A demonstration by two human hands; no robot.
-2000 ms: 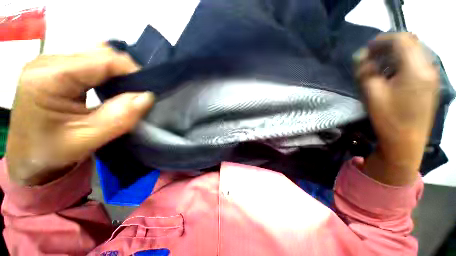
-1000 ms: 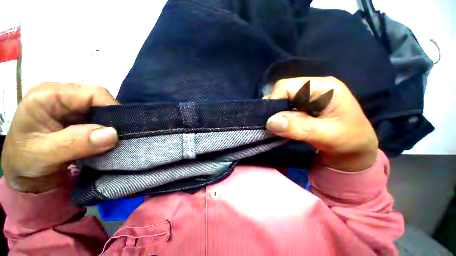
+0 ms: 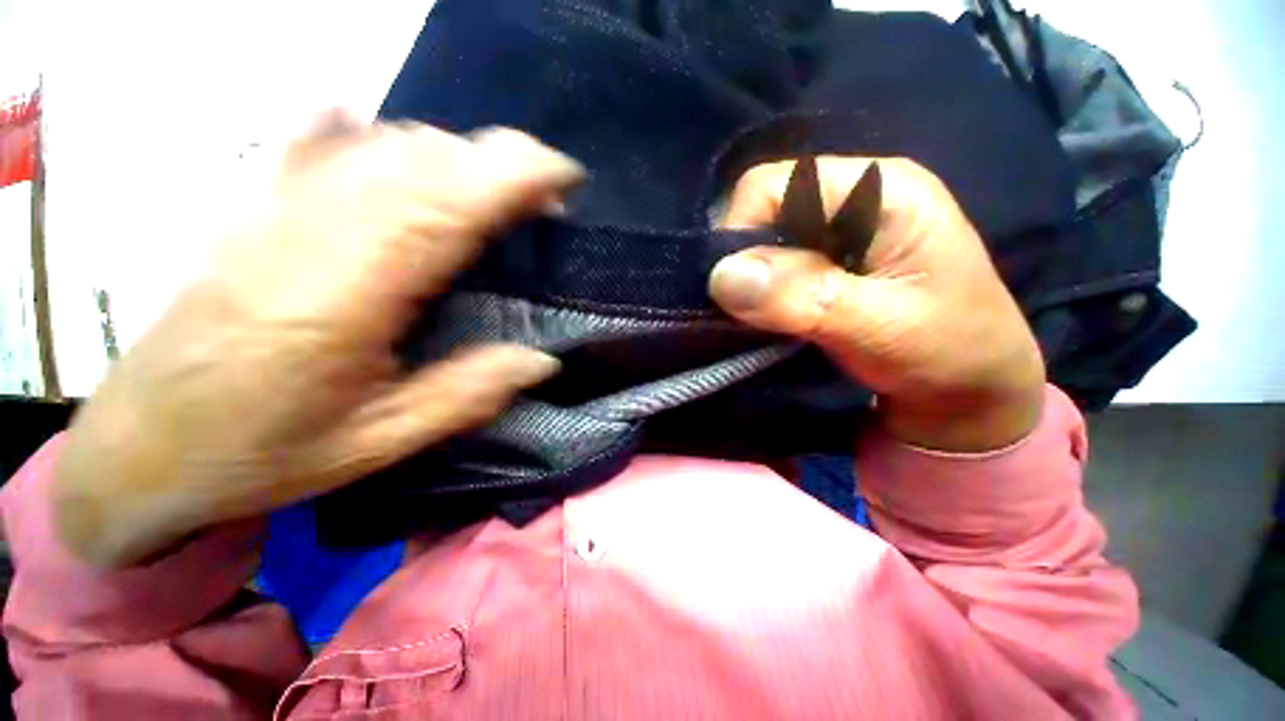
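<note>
The dark denim garment (image 3: 606,106) lies in front of me, and its doubled band (image 3: 620,268) runs across near my chest with the pale grey wrong side below it. My right hand (image 3: 902,310) pinches the band's right part between thumb and fingers. The snips (image 3: 832,211) are in the same hand, their two dark pointed blades sticking up apart; the rest is hidden. My left hand (image 3: 296,324) is blurred at the band's left part, thumb and fingers spread apart above and below it.
A white tabletop (image 3: 212,71) shows behind, with red tape (image 3: 19,137) at the far left. Grey and dark cloth (image 3: 1113,127) is heaped at the upper right. A loose thread (image 3: 1195,113) curls beside it. A blue object (image 3: 327,580) is below the garment.
My left hand has let go of the band's left end and moved right, its fingers now spread. My right hand still pinches the band and has shifted slightly up and left.
</note>
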